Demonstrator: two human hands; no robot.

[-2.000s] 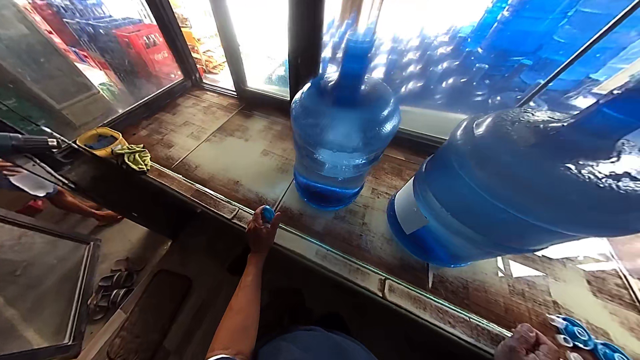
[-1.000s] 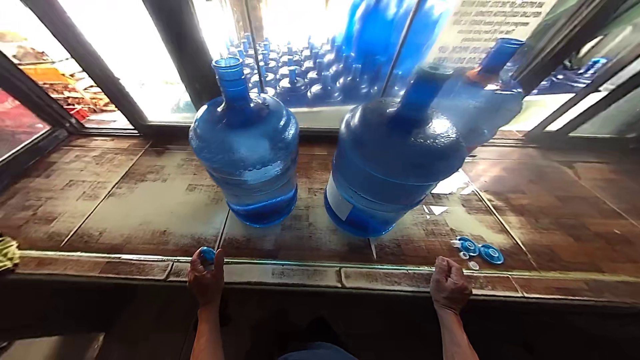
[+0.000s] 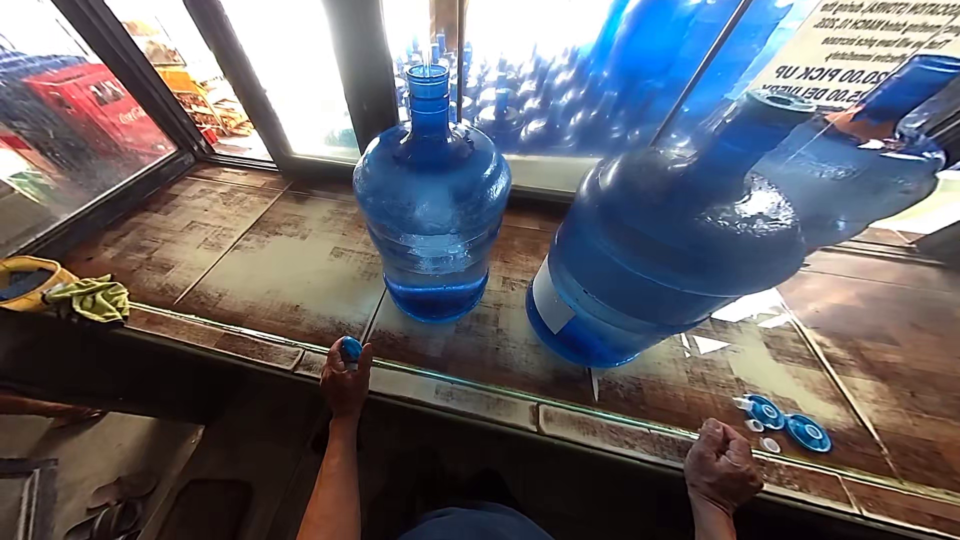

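Observation:
My left hand grips a small blue bottle cap at the front edge of the tiled counter. Beyond it stands an uncapped blue water jug, and a thin stream seems to fall into its mouth. My right hand rests at the counter edge with its fingers curled; whether anything is inside is hidden. Two blue caps lie just right of it, beside small white plugs. A second large blue jug stands between the hands, farther back, with a third jug behind it.
A yellow container with a green cloth hanging beside it sits at the counter's left front. Framed glass panes line the back, with many blue jugs and a red crate beyond. Footwear lies on the floor at lower left.
The view has swung about between frames. My left hand keeps hold of the blue cap, and my right hand stays near the loose caps.

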